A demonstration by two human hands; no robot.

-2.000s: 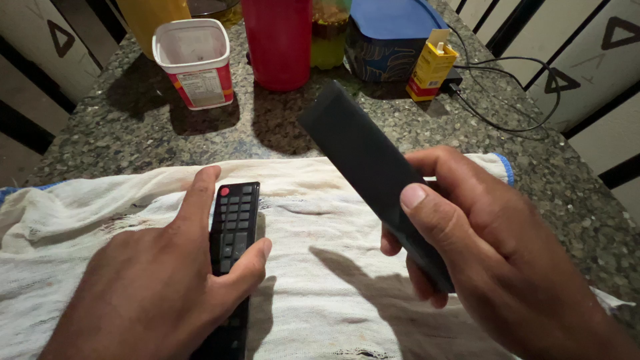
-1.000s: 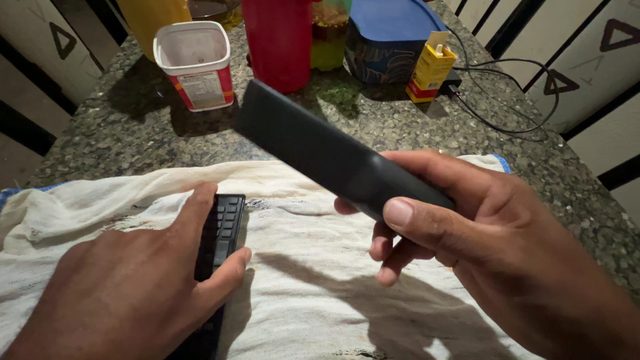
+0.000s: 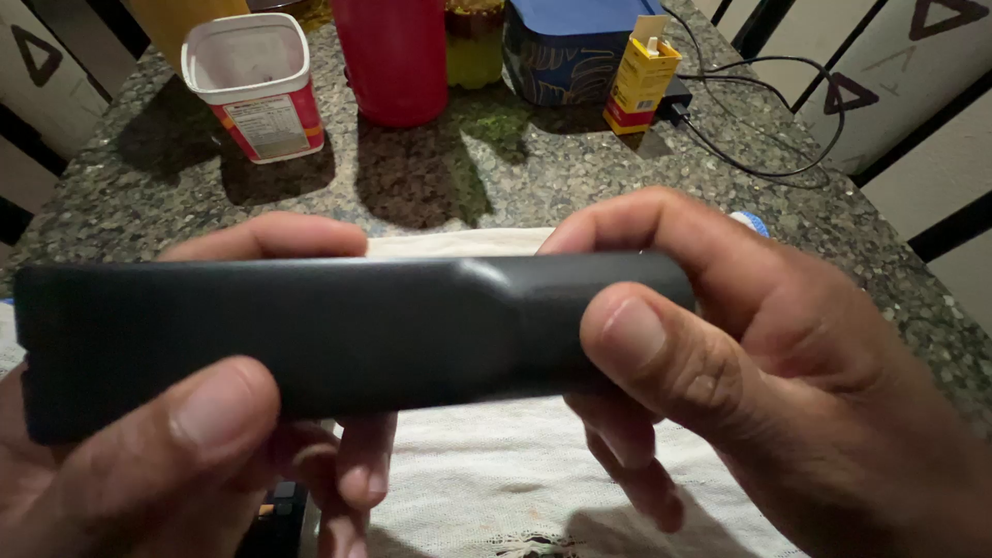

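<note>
A black plastic casing [image 3: 372,333], smooth and long, is held level and close to the camera between both hands. My left hand [image 3: 178,449] grips its left part, thumb on the near face and fingers behind and below. My right hand [image 3: 744,356] grips its right end, thumb on the near face and fingers behind. Below my left hand, a small part of a black remote control [image 3: 283,504] with buttons shows on the white cloth [image 3: 480,473]; the rest of it is hidden.
Across the granite table [image 3: 325,201] stand an open plastic tub [image 3: 267,128], a red container [image 3: 391,62], a blue-lidded container [image 3: 558,58] and a yellow box [image 3: 639,85]. A black cable [image 3: 767,167] loops at the right.
The casing was in my right hand alone; it is now level, nearer the camera and held by both hands. My left hand has left the remote control and come up to the casing.
</note>
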